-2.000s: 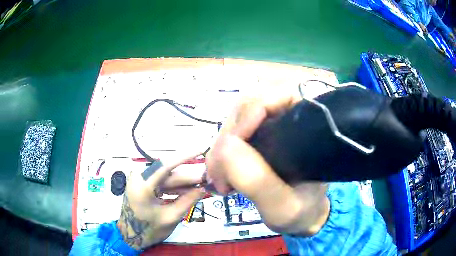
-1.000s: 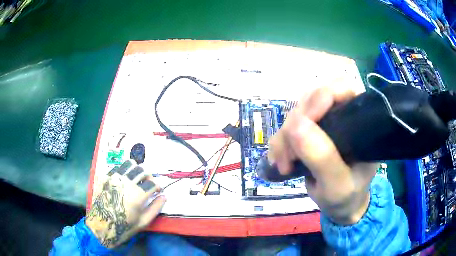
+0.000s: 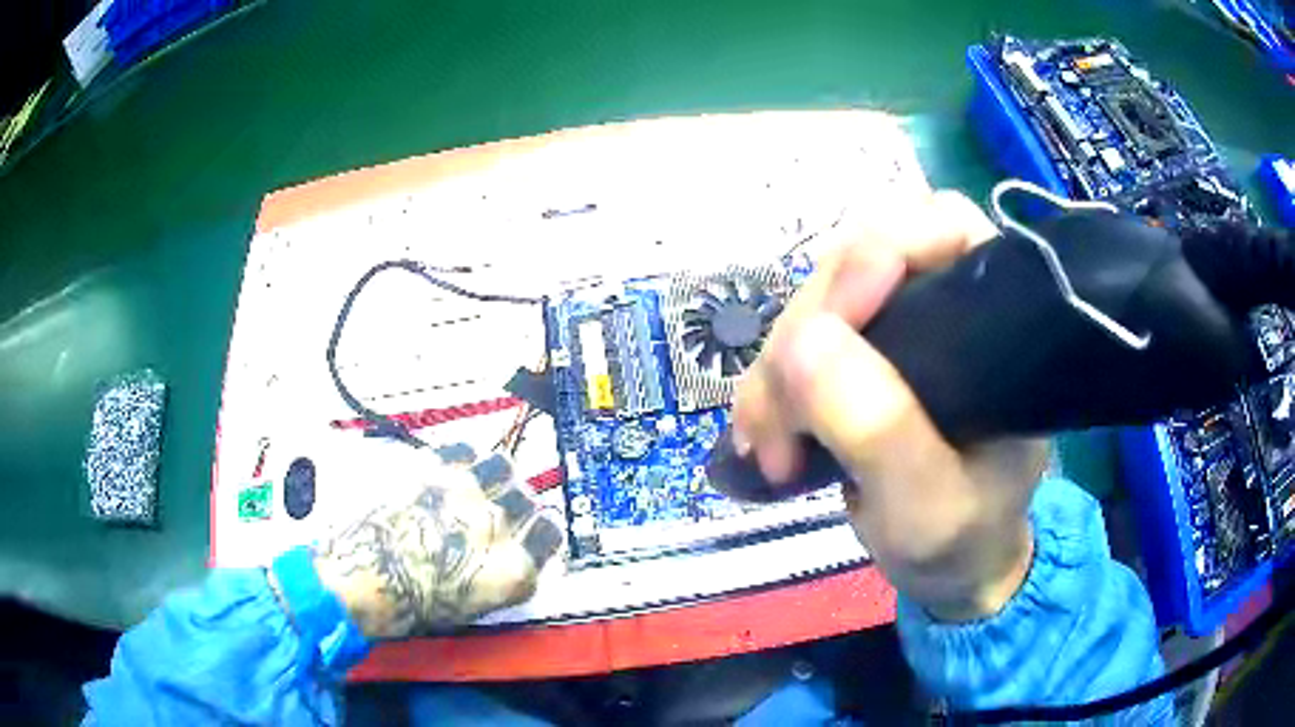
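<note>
The blue mainboard (image 3: 639,476) lies on the white panel back chassis (image 3: 455,227). It carries a memory module (image 3: 598,372) and a black cooling fan (image 3: 734,325) on a silver heatsink. My right hand (image 3: 909,469) grips the black electric screwdriver (image 3: 1051,334); its front end is over the board's lower right part, and its tip is hidden. My left hand (image 3: 440,547), with dark covers on its fingertips, lies palm down left of the board, over some cables. Whether it holds anything is hidden. The black cable (image 3: 335,341) loops across the plate, and red-black cables (image 3: 440,416) lie below it.
An orange-red carrier edge (image 3: 625,642) borders the plate. A blue tray (image 3: 1173,533) of mainboards stands at the right, with a black cord near the lower right. A clear bag of small silver-grey pieces (image 3: 128,449) lies left on the green bench. A small green board (image 3: 254,500) lies beside a black oval part (image 3: 300,487).
The view has shifted and turned, exposing the fan. My left hand has moved right, from near the small green board to beside the mainboard's left edge. My right hand still holds the screwdriver.
</note>
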